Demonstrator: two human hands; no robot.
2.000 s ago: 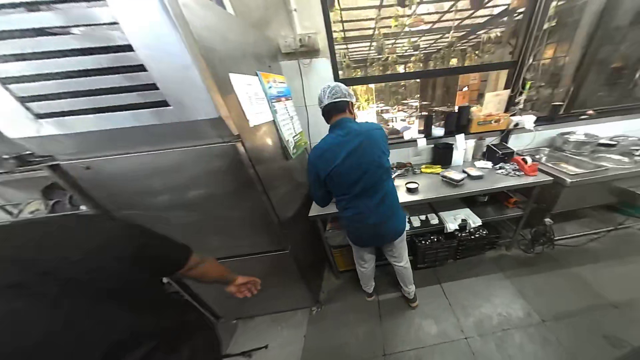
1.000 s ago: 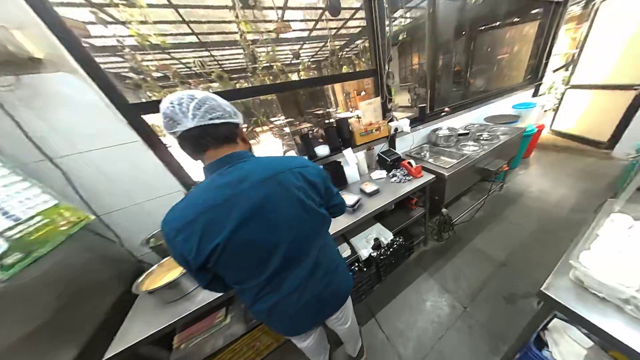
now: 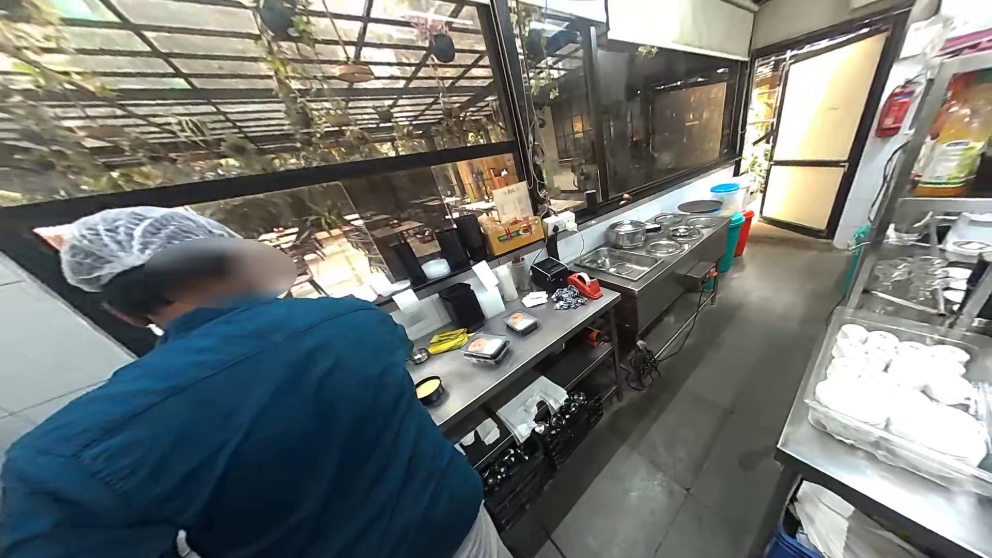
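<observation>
Neither of my hands shows in the head view. A person in a blue shirt and hair net (image 3: 256, 411) stands close in front at the left, back toward me, with both hands hidden. Beyond this person a steel worktable (image 3: 535, 349) holds lidded plastic food containers (image 3: 486, 348), a smaller lidded container (image 3: 521, 321), a black round bowl with yellowish contents (image 3: 429, 389), a yellow cloth or bag (image 3: 449, 340) and a red tape dispenser (image 3: 585, 285).
A steel counter with round wells (image 3: 666, 246) and a pot (image 3: 626, 232) continues beyond the table. Black crates (image 3: 570, 430) stand beneath. At right, a clear tub of white items (image 3: 899, 387) sits on a steel table (image 3: 891, 496). A door (image 3: 821, 132) stands far back.
The view has swung right and come much closer to the person in blue. The person in black and the outstretched hand at the left two seconds ago are out of view.
</observation>
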